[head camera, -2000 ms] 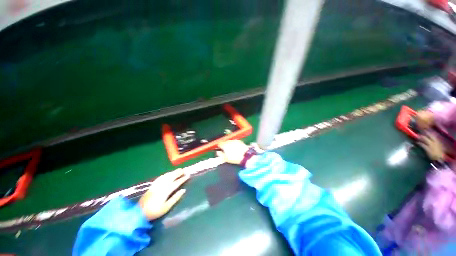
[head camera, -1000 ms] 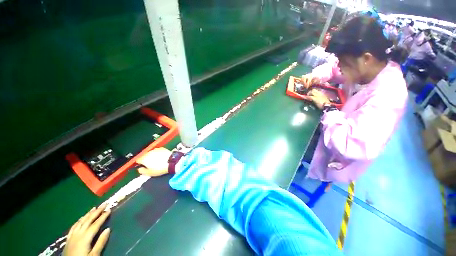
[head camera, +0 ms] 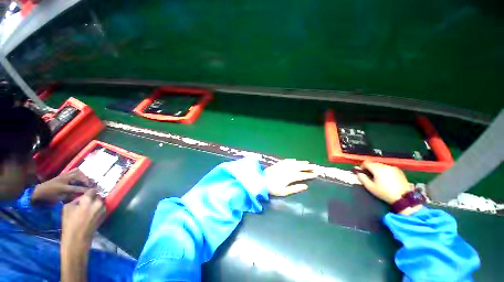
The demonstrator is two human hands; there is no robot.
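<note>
An orange-red carrier tray (head camera: 335, 144) with an open-backed tablet unit (head camera: 395, 137) lies on the green conveyor belt, beyond the chipped bench edge. My right hand (head camera: 385, 182), with a dark red wristband (head camera: 407, 202), is at that edge just below the tray's front rim. Its fingers are curled and something small and dark shows at the fingertips; I cannot tell whether it is held. My left hand (head camera: 288, 177) rests empty on the edge further left, fingers apart.
A grey metal post (head camera: 470, 162) stands right of my right hand. A second tray (head camera: 200, 106) lies on the belt to the left. At far left a person in blue works at a tray (head camera: 128, 180), beside stacked trays (head camera: 83, 132). A dark square (head camera: 353, 213) is on the bench.
The view has swung left from the person in pink to the person in blue. The near tray now sits further right in view. My left hand stays on the edge, my right near the tray.
</note>
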